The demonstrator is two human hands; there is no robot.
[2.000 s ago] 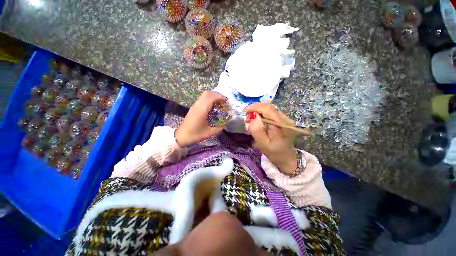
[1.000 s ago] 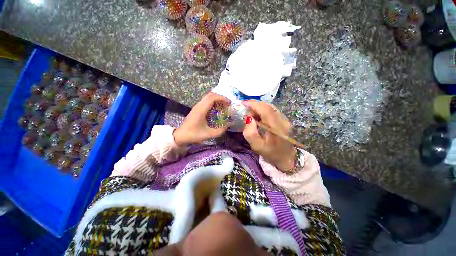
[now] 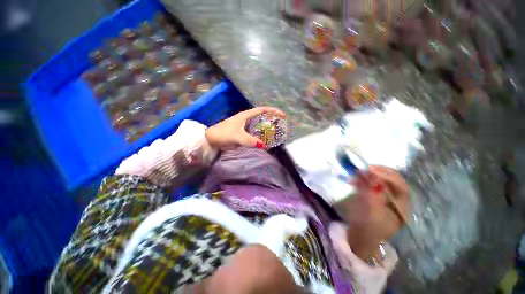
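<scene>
My left hand holds a decorative ball between thumb and fingers, above the purple apron near the counter's edge. My right hand is blurred and lies over the lower edge of the white sheet. It holds a thin brush, whose tip cannot be made out. The white dish is beyond the right hand, blurred, with a dark blue mark at its near edge. The pile of clear plastic pieces lies to the right of the right hand.
A blue crate with rows of balls stands at the left. Several loose balls lie on the speckled counter beyond the dish. More blurred balls are at the upper right. A small yellow item is at the lower right edge.
The view has swung left, so the crate shows more fully and the counter things sit further right. My hands have moved apart, the left still with the ball and the right still with the brush.
</scene>
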